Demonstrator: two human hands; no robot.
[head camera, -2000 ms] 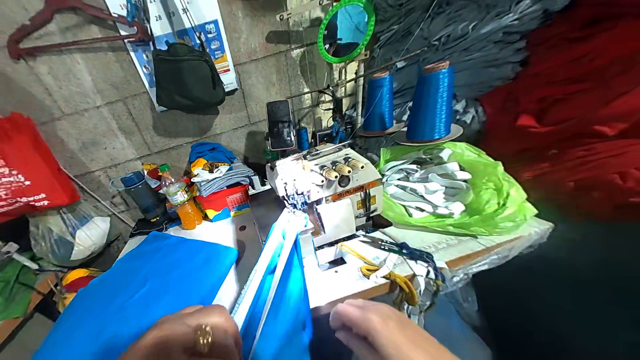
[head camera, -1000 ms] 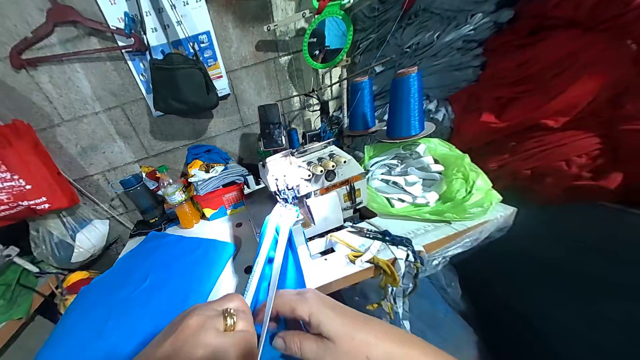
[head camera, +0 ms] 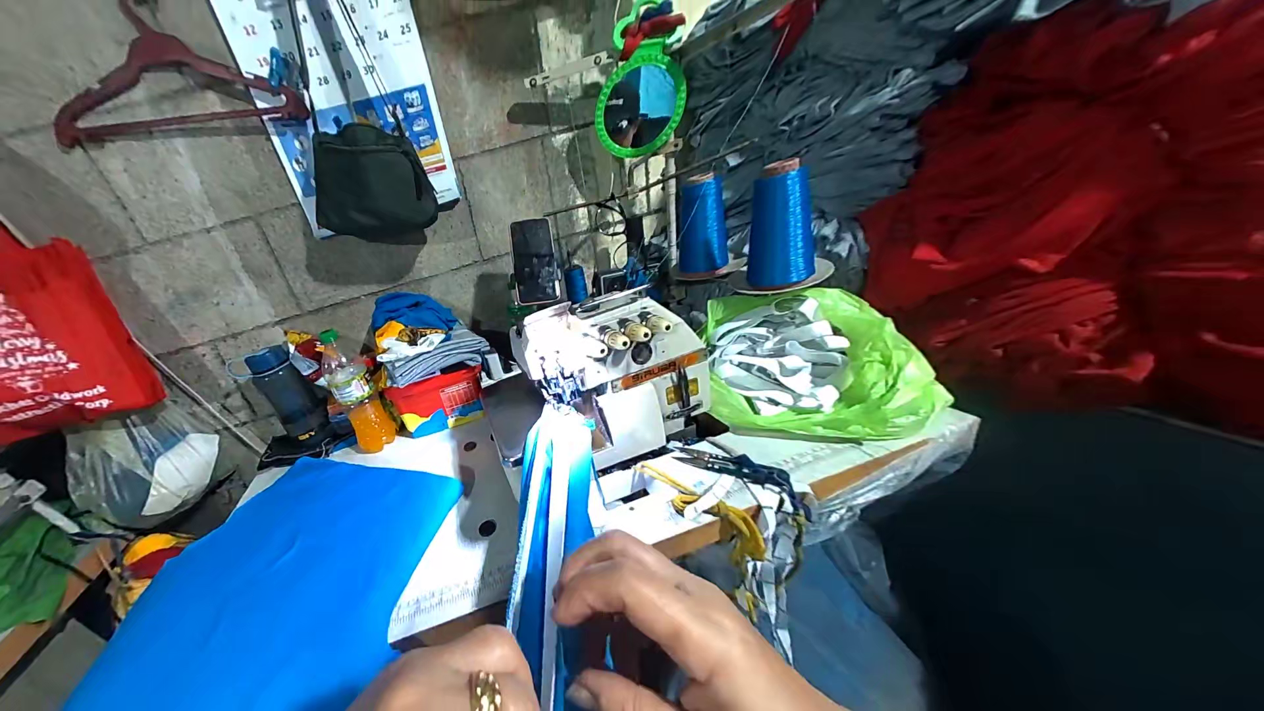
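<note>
An overlock sewing machine (head camera: 632, 365) stands on the white table, its needle area brightly lit. From there a strip of blue fabric edged with white tape (head camera: 558, 513) runs down toward me. My left hand (head camera: 454, 676), with a gold ring, is at the bottom centre, closed at the strip's left edge; its fingertips are mostly out of view. My right hand (head camera: 662, 622) is curved at the strip's right edge, thumb and fingers apart, fingertips touching or very near the tape. A wide blue fabric panel (head camera: 267, 583) lies at the left over the table edge.
Blue thread cones (head camera: 780, 227) stand behind the machine. To its right are a green plastic bag (head camera: 879, 365) of white strips, then scissors (head camera: 721, 462) and yellow and white trimmings (head camera: 746, 533). An orange drink bottle (head camera: 360, 395) and a red container (head camera: 434, 395) stand at the left.
My right hand was at the strip beside my left one second ago; its thumb and fingers are now spread wider. Two seconds ago the hands were farther apart.
</note>
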